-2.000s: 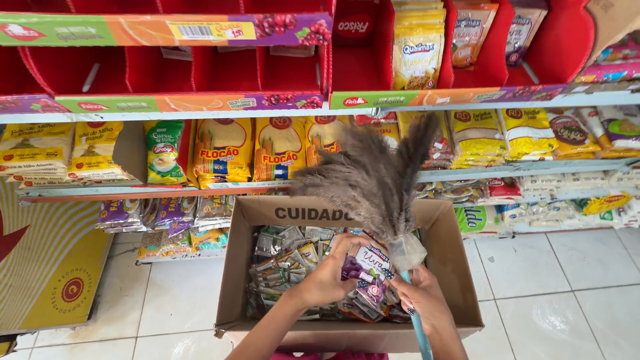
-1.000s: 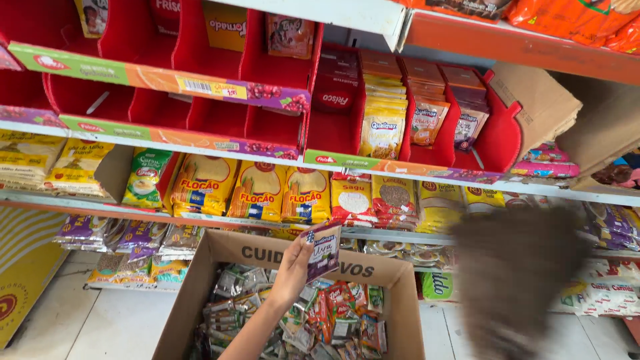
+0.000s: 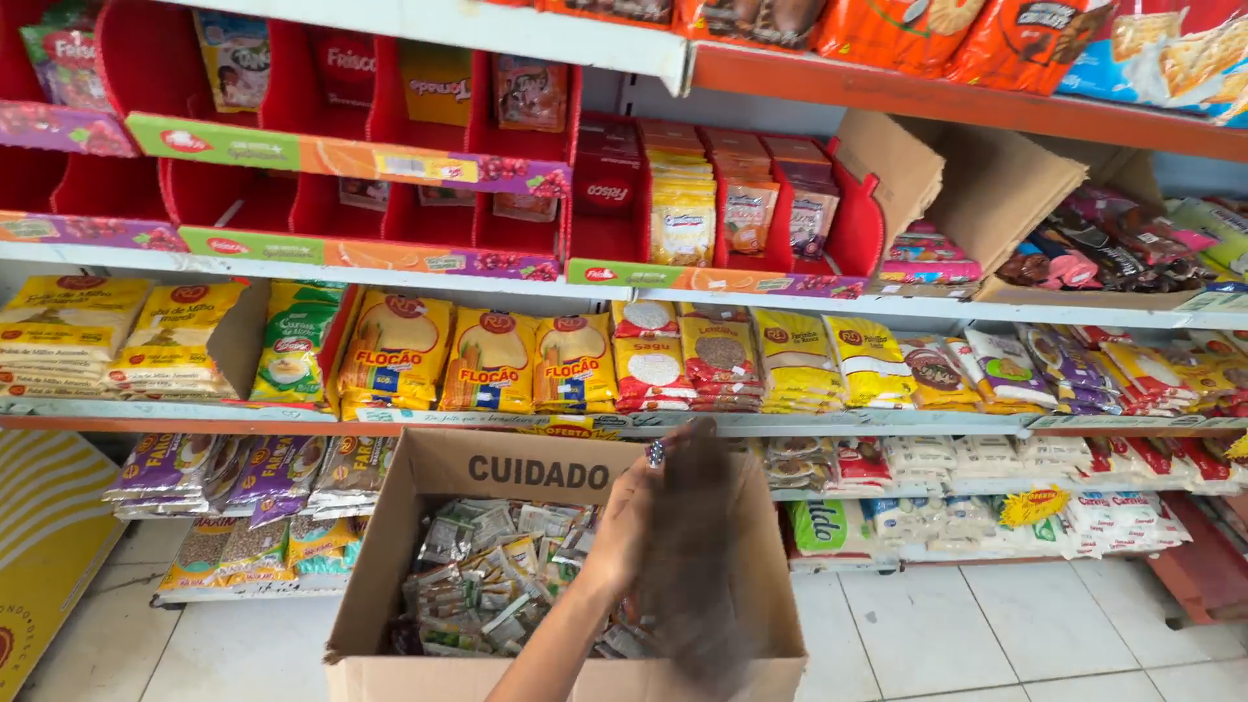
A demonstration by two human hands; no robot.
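My left hand is raised over the open cardboard box, fingers up beside the dark brown feather duster. The duster is blurred and covers part of the fingers, so I cannot tell what they hold. A patterned fingernail shows at the top. The duster hangs over the right part of the box; its handle is hidden and my right hand is out of view. Many small drink-mix sachets lie loose in the box. On the shelf above, red display trays hold upright yellow sachets and orange sachets.
Yellow flour bags and other packets line the shelf just behind the box. Its metal edge runs close above the box. A torn cardboard carton sits to the right of the trays. White floor tiles lie below.
A second ago my left hand held a purple drink-mix sachet above the box, with the duster off to the right. The duster has moved left, in front of the hand. The right hand has left view since the earliest frame.
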